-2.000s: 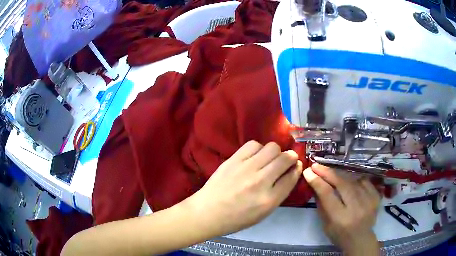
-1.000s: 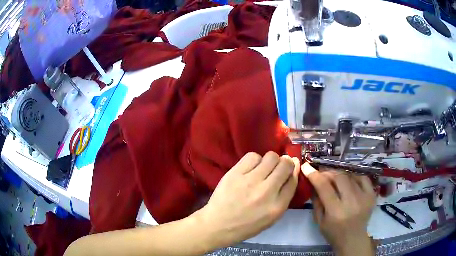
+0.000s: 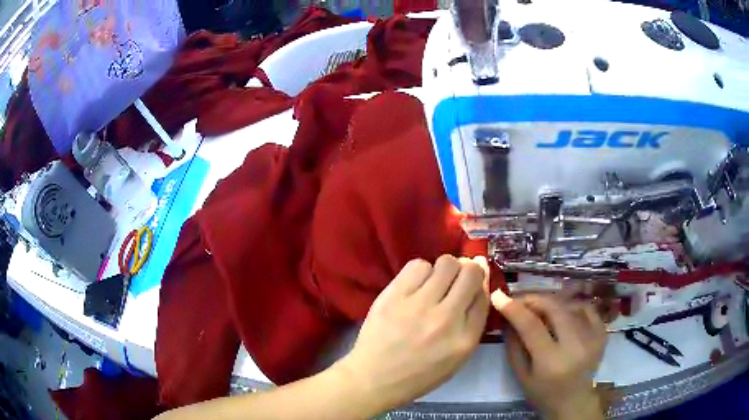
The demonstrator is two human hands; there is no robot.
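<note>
The dark red garment (image 3: 361,205) lies bunched on the table, its right edge at the needle area (image 3: 511,244) of the white JACK machine (image 3: 493,115). My left hand (image 3: 423,328) pinches the cloth just left of and below the needles; its fingertips press together. My right hand (image 3: 554,344) holds the cloth edge between thumb and finger, close to the left hand and below the binder. The red binding tape (image 3: 690,277) runs in from the right to the metal binder (image 3: 567,269). A lamp glows at the left end of the head.
Black thread snips (image 3: 653,345) lie right of my right hand. Scissors (image 3: 136,250) with red and yellow loops, a black rectangle (image 3: 105,297), a grey box with a round grille (image 3: 62,209) and a purple sheet (image 3: 103,66) are at left. More red cloth (image 3: 226,74) lies behind.
The cloth edge and both hands have shifted slightly at the needles, with my right hand a little lower. The whole view has moved slightly. Both hands keep their hold.
</note>
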